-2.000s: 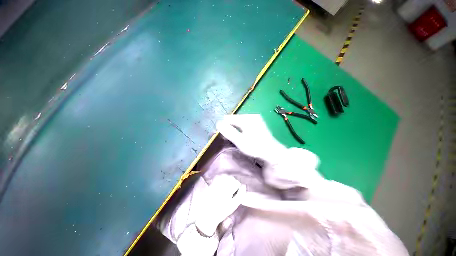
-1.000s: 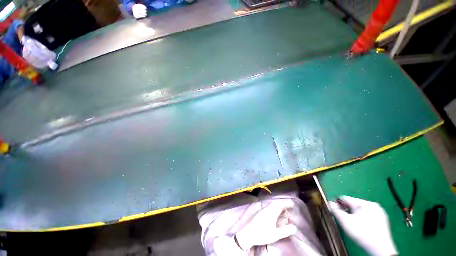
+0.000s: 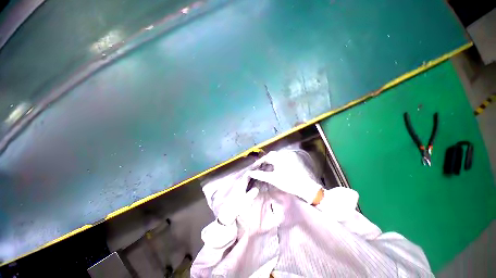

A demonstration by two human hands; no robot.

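My right hand (image 3: 291,172), in a white glove, is in front of my body below the bench edge, its fingers turned inward. My left hand (image 3: 231,202), also white-gloved, is beside it and blends with the pale smock. A small dark patch shows between the hands; I cannot tell if it is a tool or shadow. One pair of pliers (image 3: 426,142), with black handles and orange near the joint, lies open on the green side table mat (image 3: 391,201). A blocky black object (image 3: 457,157) lies beside it.
The large dark green bench mat (image 3: 163,108) has a yellow taped edge and a long seam. A metal edge (image 3: 333,157) borders the side table. A grey flat square (image 3: 110,267) is below the bench. Yellow-black floor tape shows at far right.
Two pairs of pliers showed at first; one shows now. My right hand was over the side table with something dark at its fingers, then moved left to my body. The view has turned.
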